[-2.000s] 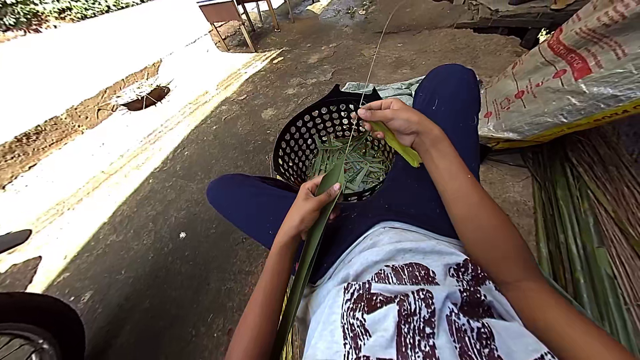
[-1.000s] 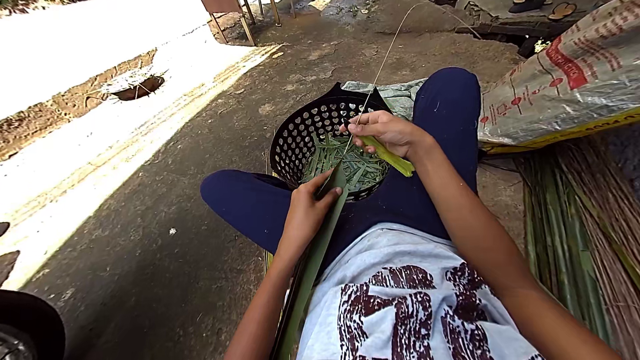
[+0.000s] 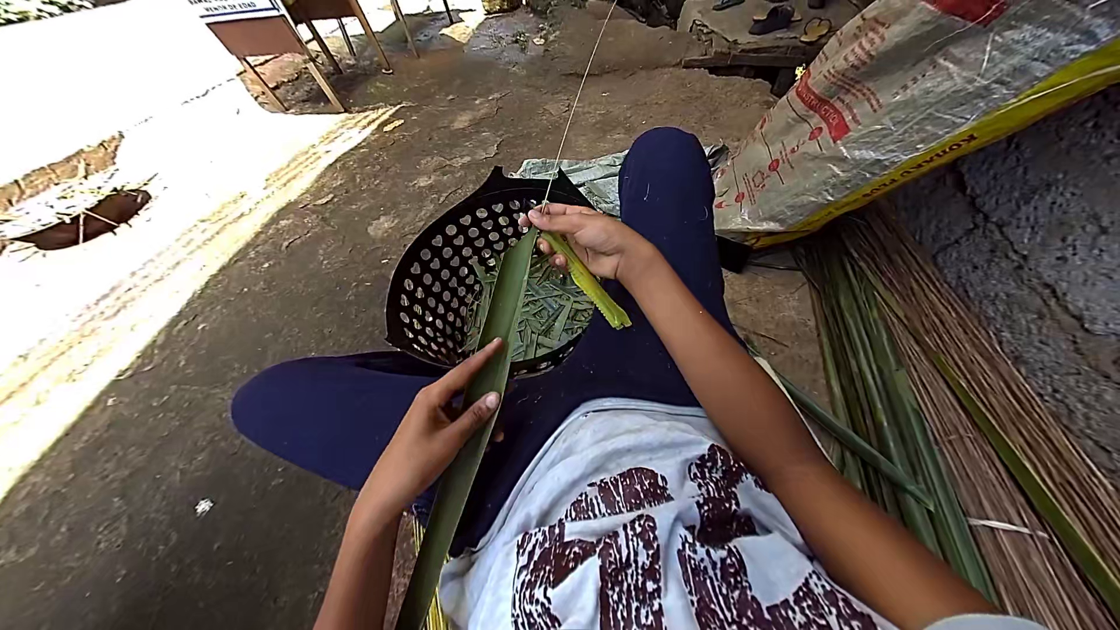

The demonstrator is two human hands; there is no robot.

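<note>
My left hand grips a long green palm leaflet at about its middle, thumb on top. The leaflet slants from the lower middle up to my right hand. That hand is closed on a yellow-green cutter handle, with its fingertips at the leaflet's upper end. From those fingertips a thin pale strand runs up out of view. Beneath my hands, a black plastic basket with heart-shaped holes holds short green leaf clippings. Whether the handle has a blade is hidden.
To the right lie green leaves and a bundle of thin brown sticks, beside a rough wall. A printed plastic sack hangs over them. My bent legs flank the basket. Wooden-legged furniture stands at the upper left.
My right hand has moved slightly down relative to the basket. The leaflet's upper end now shows at its fingertips, above the basket. My left hand stays on the leaflet.
</note>
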